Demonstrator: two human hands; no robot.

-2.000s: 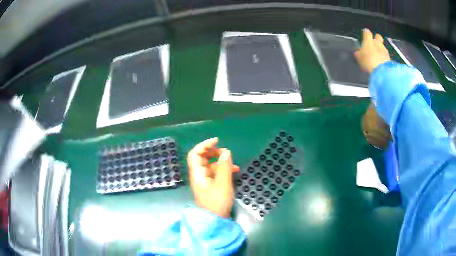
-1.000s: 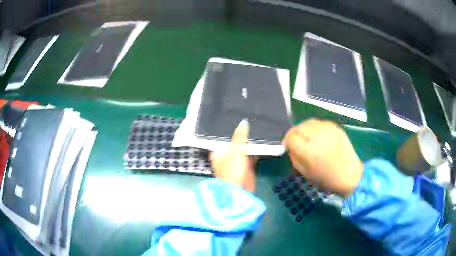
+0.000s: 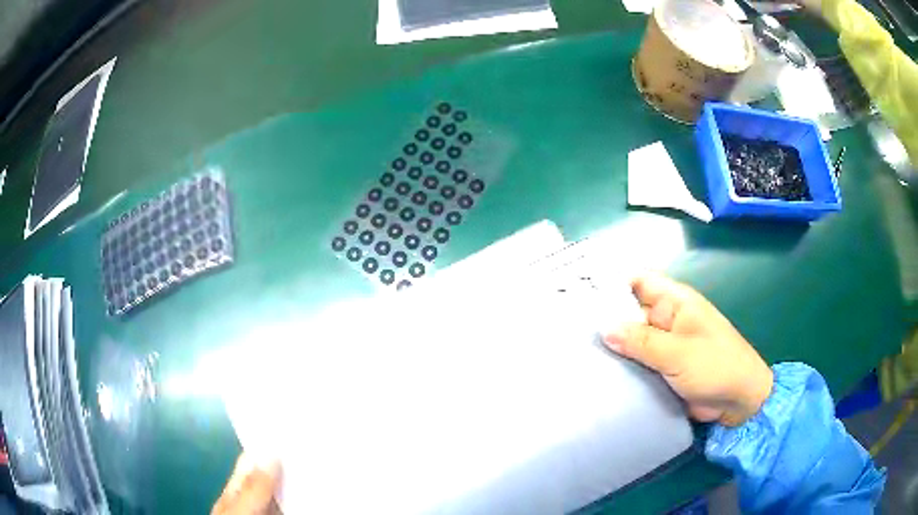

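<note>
A tablet back cover with its white interleaf sheet (image 3: pixel 463 392) lies low in front of me, washed out by glare, its far edge over the near end of the ring sheet. My right hand (image 3: pixel 695 352) grips its right side between thumb and fingers. My left hand (image 3: pixel 250 485) is at its lower left edge, cut off by the frame's bottom, with only part of it showing. The clear adhesive ring sheet (image 3: pixel 413 196) with rows of black rings lies on the green mat beyond the cover. The blister tray (image 3: pixel 166 244) of round parts lies at the left.
A blue parts bin (image 3: pixel 717 161) of small black parts stands at the upper right, beside a cardboard core (image 3: pixel 676 75) and a white piece (image 3: pixel 659 179). Stacked covers (image 3: pixel 55 392) lie far left. Other covers lie on the conveyor (image 3: pixel 252 70). Another person's yellow sleeve (image 3: pixel 876 60) shows top right.
The held cover has moved down toward me and now shows a bright, pale surface. My right hand has moved along its right side. The ring sheet is largely uncovered. The view has shifted.
</note>
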